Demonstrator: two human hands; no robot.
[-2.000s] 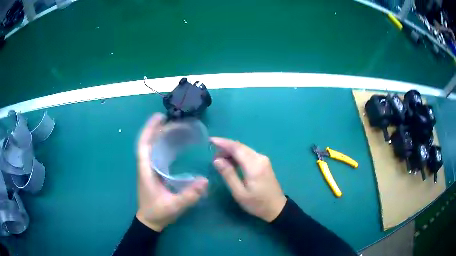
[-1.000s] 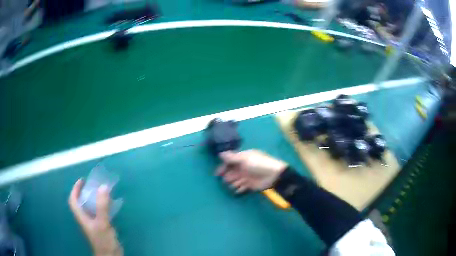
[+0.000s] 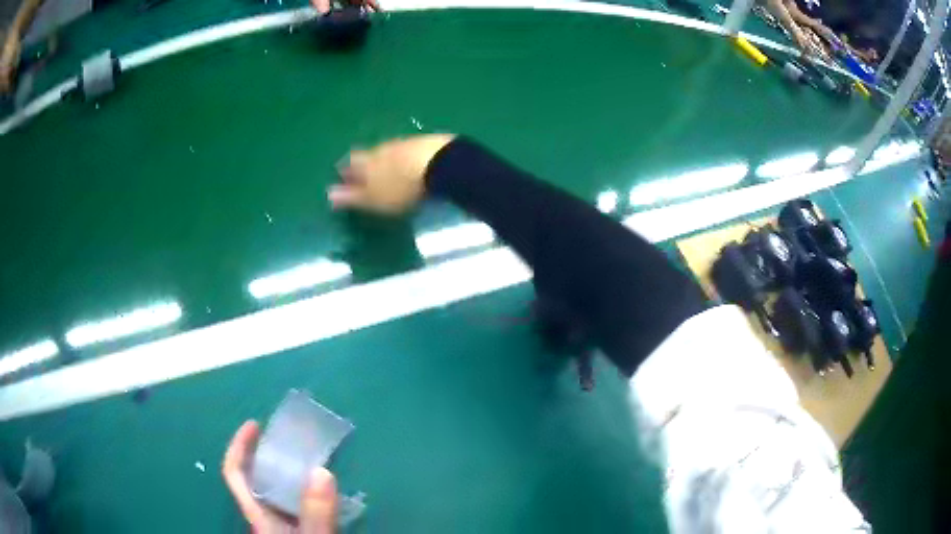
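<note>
My left hand [image 3: 279, 499], cut off by the lower edge, holds a grey translucent curved cover [image 3: 302, 448] between thumb and fingers above the green bench. My right hand [image 3: 388, 177] is stretched out over the green belt beyond the white strip. It is blurred, its fingers look apart, and I see nothing in it. A black unit [image 3: 560, 325] lies on the bench, mostly hidden under my right forearm; a short dark stem shows below it.
Black units [image 3: 803, 276] are clustered on a cardboard sheet [image 3: 701, 248] at right. Loose covers [image 3: 37, 475] lie at lower left. Across the belt are a banded unit [image 3: 99, 75] and another person's hand [image 3: 344, 5] at a dark unit. Yellow-handled tools [image 3: 749, 50] lie at upper right.
My right hand has left the black unit and moved up and left over the belt. My left hand still holds the cover. The view has shifted, and the yellow cutters are no longer visible on the near bench.
</note>
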